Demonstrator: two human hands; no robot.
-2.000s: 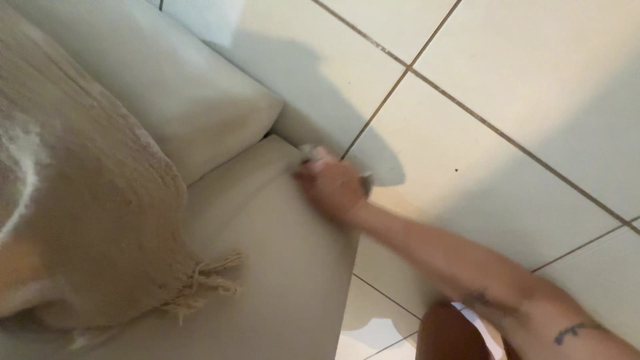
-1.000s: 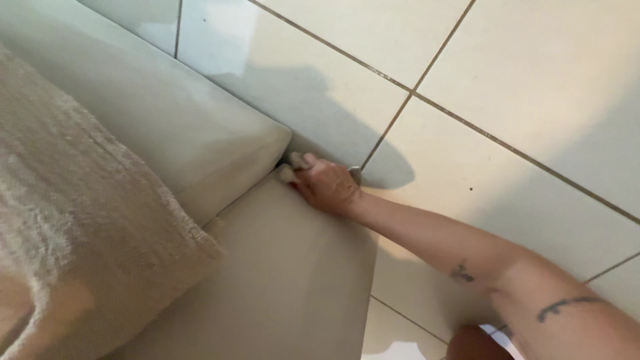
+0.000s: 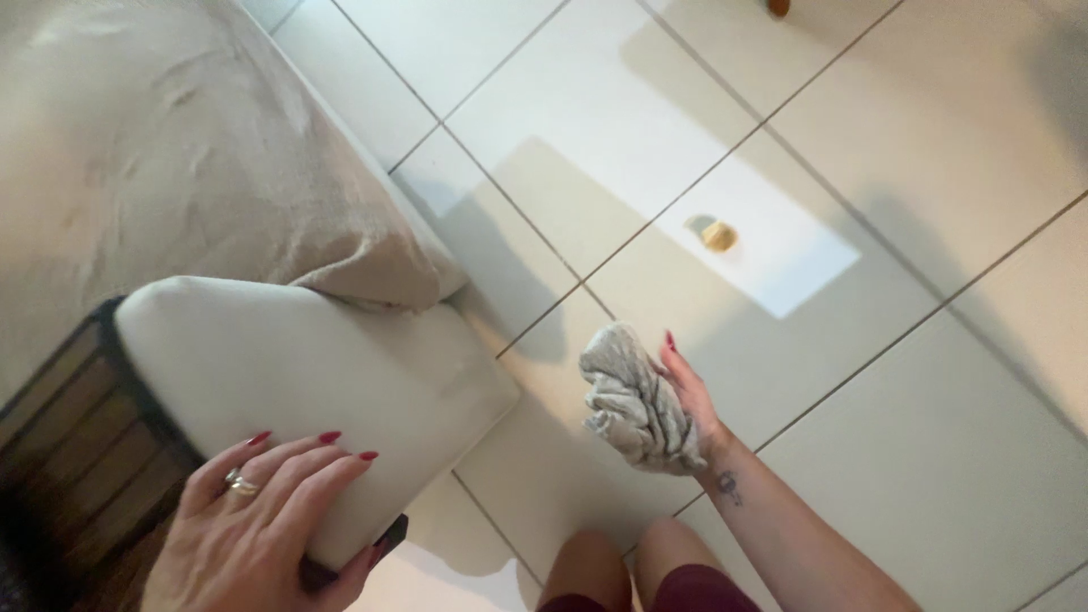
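My left hand [image 3: 268, 510], with rings and red nails, lies over the near edge of a pale upholstered cushion [image 3: 340, 374]. Its fingers are on the top and the thumb is at the lower edge, beside a small black piece [image 3: 393, 537]. A crumpled grey cloth [image 3: 633, 399] is bunched in my right hand [image 3: 684, 395], above the tiled floor and to the right of the cushion. The cloth hides most of the fingers; the thumb points up and away. A beige throw [image 3: 212, 161] covers the upholstered part at the upper left.
Large pale floor tiles [image 3: 918, 425] lie to the right. A small yellowish object [image 3: 718, 236] is on the floor in a bright patch of light. A dark-edged, slatted piece [image 3: 76, 408] stands at the left. At the top is the tip of a brown leg [image 3: 778, 7].
My right hand has left the gap at the upholstery's corner and is over the floor with the grey cloth. My left hand has come into view on the cushion. The view has shifted.
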